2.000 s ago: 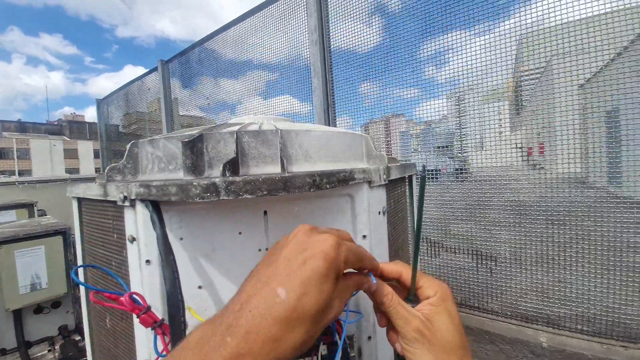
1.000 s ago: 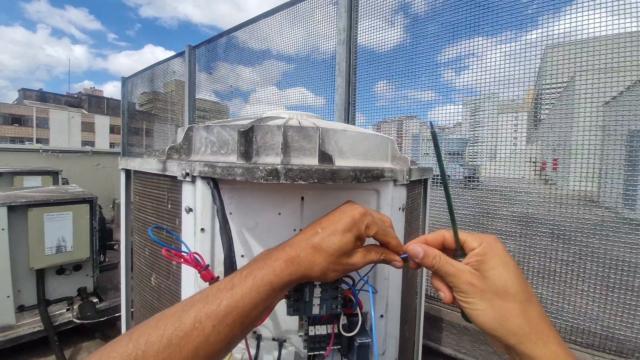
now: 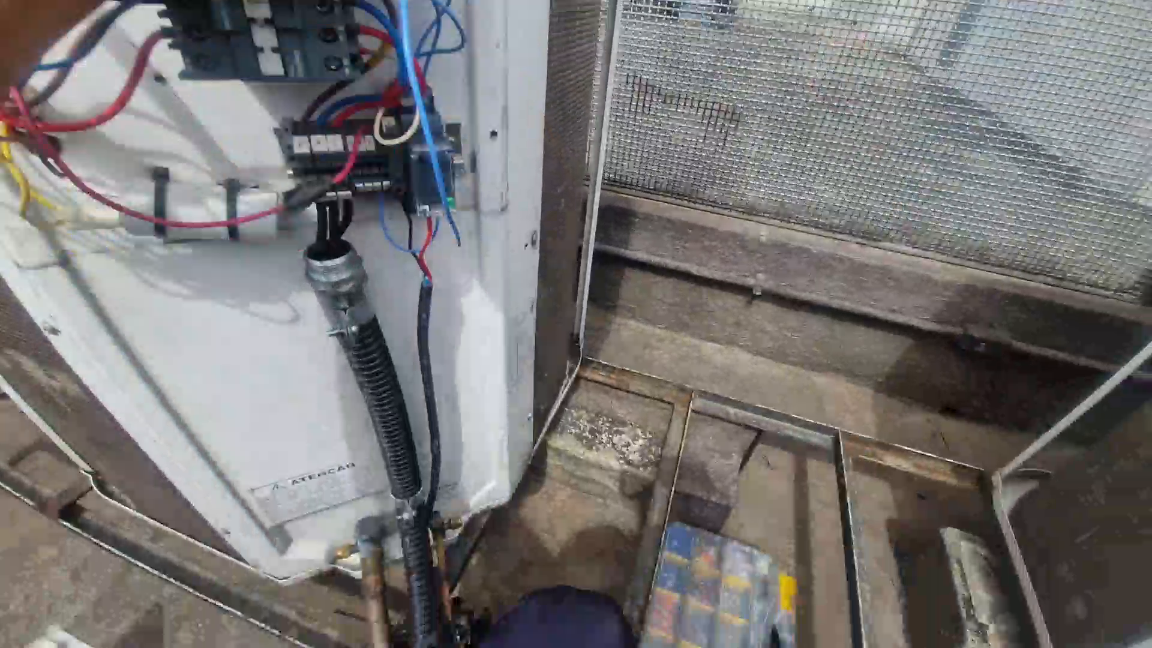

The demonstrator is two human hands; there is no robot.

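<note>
A blurred patch of skin at the top left corner is part of my left hand or forearm (image 3: 31, 36); its fingers and anything in them are hidden. My right hand is out of the frame. Nearby, a dark contactor (image 3: 261, 40) is mounted on the white metal panel of an outdoor condensing unit (image 3: 225, 360). Below it sits a terminal block (image 3: 346, 157) with red, blue and black wires. A loose light-blue wire (image 3: 423, 108) hangs in front, and a red wire (image 3: 180, 220) loops to the left. Black corrugated conduit (image 3: 382, 405) runs down from a metal fitting (image 3: 333, 274).
A compartment organizer box (image 3: 706, 585) lies on the floor among rusty metal frame rails (image 3: 670, 495). Copper pipe (image 3: 373, 585) stands at the unit's base. Wire mesh fencing (image 3: 855, 117) rises above a low concrete ledge (image 3: 810, 270) on the right. Something dark and rounded (image 3: 558, 621) shows at the bottom edge.
The view has swung sharply down to the unit's lower panel. Both hands, earlier together at a blue wire with a long thin green tool in the right, are no longer seen together.
</note>
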